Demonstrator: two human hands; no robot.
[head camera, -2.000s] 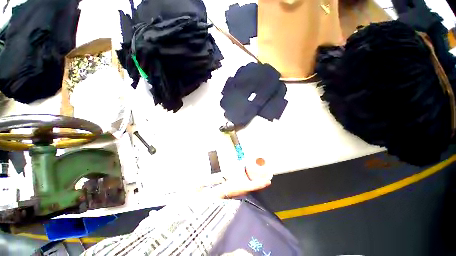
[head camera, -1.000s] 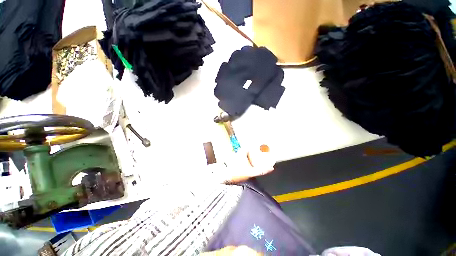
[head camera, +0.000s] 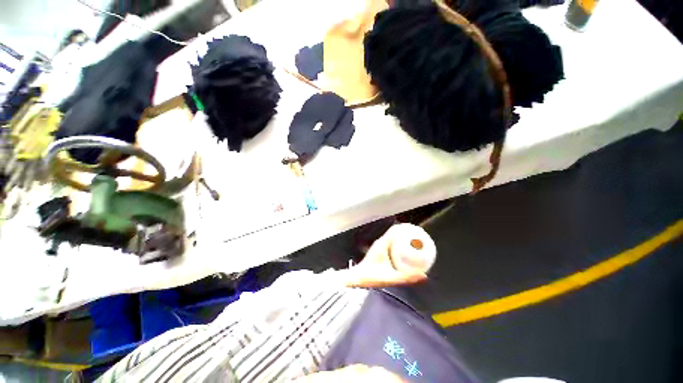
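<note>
My left hand (head camera: 382, 273), at the end of a striped sleeve, holds a small pale bottle (head camera: 413, 253) in front of the purple apron, beyond the table's front edge. The bottle's round end faces me and has an orange-brown round spot at its centre. Glare washes out my fingers and the bottle's outline. A skin-toned part at the bottom edge looks like my right hand (head camera: 359, 374). It is cut off, so its fingers and any contents are hidden.
The white table (head camera: 262, 168) bears black cut pieces (head camera: 322, 123), large black bundles (head camera: 442, 75), a tan piece (head camera: 346, 60) and a green hand press (head camera: 123, 209). Blue bins (head camera: 116, 325) are underneath. Dark floor with a yellow line (head camera: 554, 288) lies right.
The view has swung, so the table sits higher and farther off and more of its right end shows. The bottle in my left hand is now beyond the table edge, over the floor.
</note>
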